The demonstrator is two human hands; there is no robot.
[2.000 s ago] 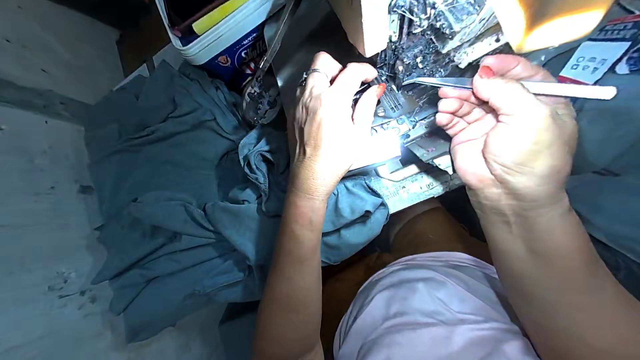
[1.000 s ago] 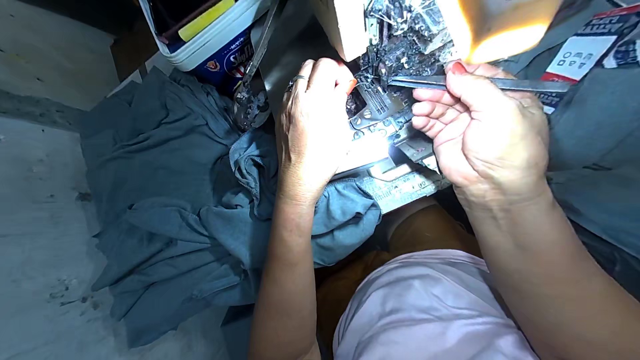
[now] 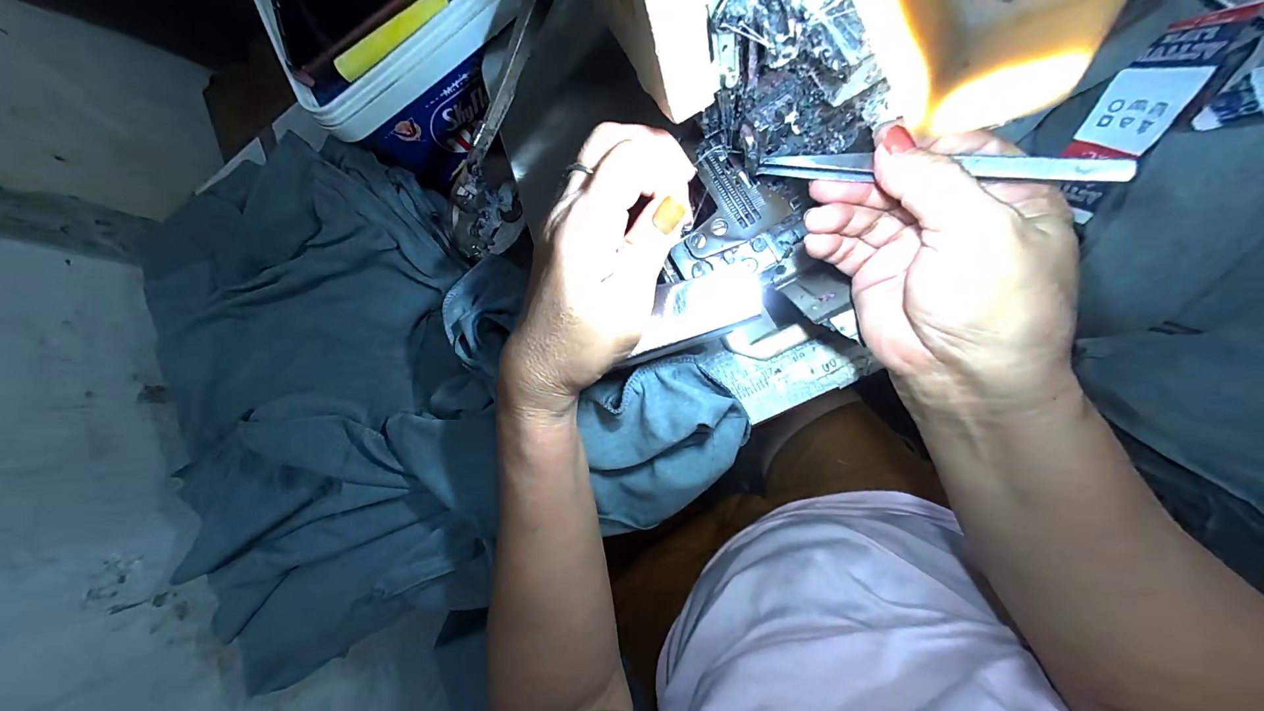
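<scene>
My right hand [image 3: 948, 237] holds metal tweezers [image 3: 1047, 168] between thumb and fingers, tips pointing left into the open mechanism [image 3: 790, 89] of a sewing machine, likely an overlock. The tips lie close to the ridged metal feed part [image 3: 731, 193]. At the left side of that part is my left hand [image 3: 612, 257], its thumb and fingers bent toward each other; whether a thread or small part is between them is too bright and small to tell. Below the hands lies the machine's brightly lit metal plate [image 3: 711, 306].
Grey-blue cloth [image 3: 326, 346] is heaped at the left, with a fold [image 3: 662, 434] under the machine's front edge. A white-rimmed blue bucket [image 3: 425, 109] stands at the upper left. More dark cloth [image 3: 1175, 296] and a printed packet [image 3: 1145, 99] lie at the right.
The tweezers have turned from a slight slant to nearly level, their tips staying at the mechanism. The left hand remains beside the ridged part. The view has shifted slightly.
</scene>
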